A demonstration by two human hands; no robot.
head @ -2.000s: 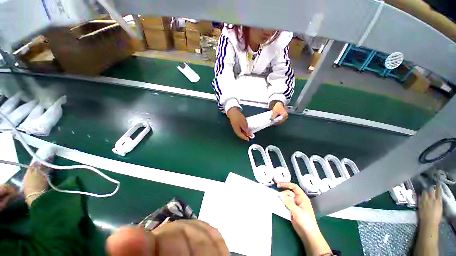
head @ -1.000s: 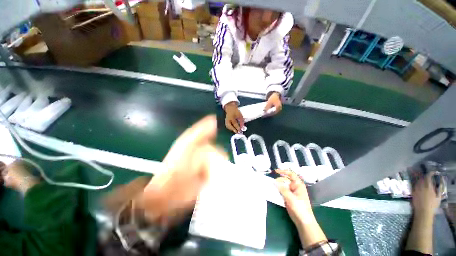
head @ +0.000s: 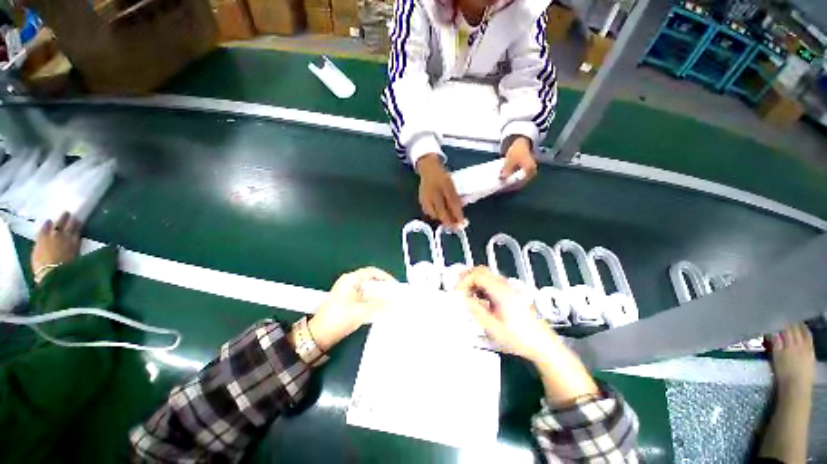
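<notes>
A white label sheet lies on the green bench edge in front of me. My left hand holds the upper left part of a white top sheet over it. My right hand is at the right side of that top sheet, fingers bent close together over the lower end of a coiled cable; whether a sticker is between them cannot be seen. Two coiled cables lie on the belt just beyond my hands, and several more lie in a row to the right.
A person opposite holds a folded white strip, one hand at the nearest cables. A slanted grey post crosses the right side. Neighbours' hands are at left and right. Plastic bags and loose cord lie left.
My left hand has come in from the lower left and taken the top sheet's left part. My right hand has moved up and left to the near cables. The lone cable at left is gone from view.
</notes>
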